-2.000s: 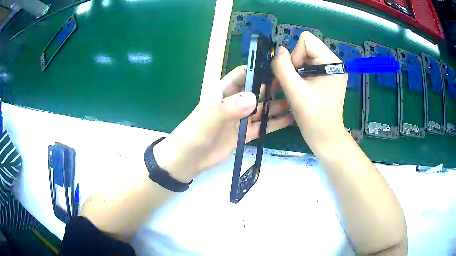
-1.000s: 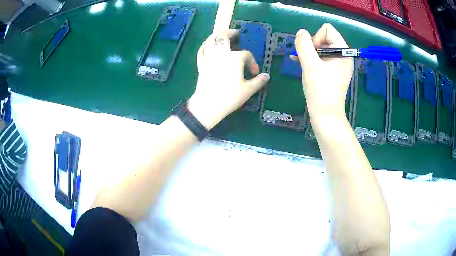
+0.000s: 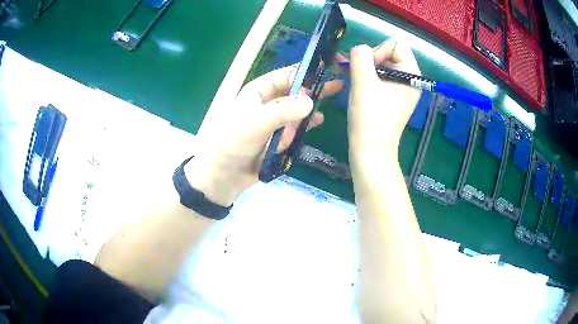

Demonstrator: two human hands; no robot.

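Note:
My left hand [image 3: 253,123] holds a dark phone middle frame [image 3: 304,88] raised and tilted, its long side edge facing me. My right hand [image 3: 383,104] holds a marker pen [image 3: 412,80] with a black barrel and bright blue cap end. The pen's blue tip is just right of the held frame; I cannot tell if it touches. A row of frames [image 3: 437,188] with blue patches lies on the green surface to the right, partly hidden by my right hand. Another frame [image 3: 285,50] lies behind the held one.
A pale yellow strip [image 3: 244,60] crosses the green surface [image 3: 184,82]. A single frame [image 3: 127,41] lies at upper left. Dark frames [image 3: 43,152] and a blue pen [image 3: 45,196] lie on white paper [image 3: 127,190]. A red tray [image 3: 443,31] holds frames at upper right.
My left hand has gone from reaching over the lying frames to holding one raised. The view has turned and shifted right, showing more of the red tray. The pen remains in my right hand.

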